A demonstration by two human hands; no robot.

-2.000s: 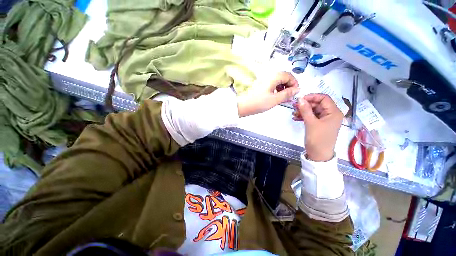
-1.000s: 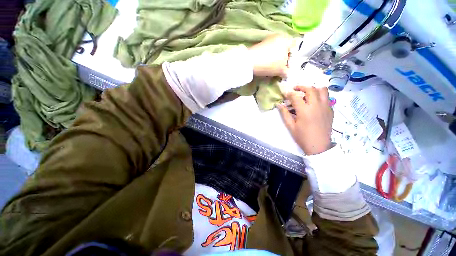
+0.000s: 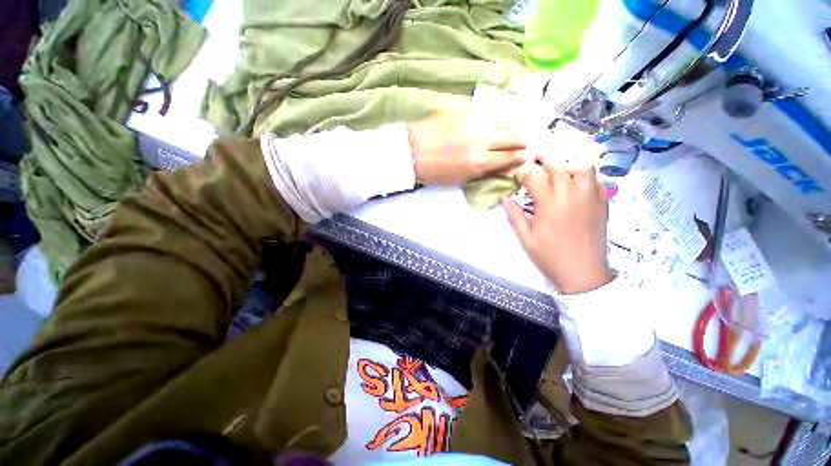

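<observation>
The light green knit garment (image 3: pixel 410 77) lies in folds on the white table, with dark cords across it. My left hand (image 3: pixel 465 146) rests on the garment's near edge, its fingertips pointing at the needle area. My right hand (image 3: pixel 567 218) is just right of it, fingertips down at a small green corner of cloth (image 3: pixel 489 191). The fingertips of both hands nearly meet below the presser foot area (image 3: pixel 588 114). Whether a label is between them cannot be told. The sewing machine head (image 3: pixel 774 118) stands at the upper right.
A green garment bundle (image 3: pixel 87 118) hangs over the table's left end. Scissors (image 3: pixel 726 335) with red-orange handles lie at the right, beside printed paper slips (image 3: pixel 745 259) and crumpled clear plastic (image 3: pixel 795 350). A lime-green piece (image 3: pixel 558 32) is by the machine head. The ruler-marked edge (image 3: pixel 437 273) runs in front.
The hands have moved from being raised together to the cloth by the needle. Since the last earlier frame, my left hand has drawn back toward me and lies flatter; my right hand has barely moved.
</observation>
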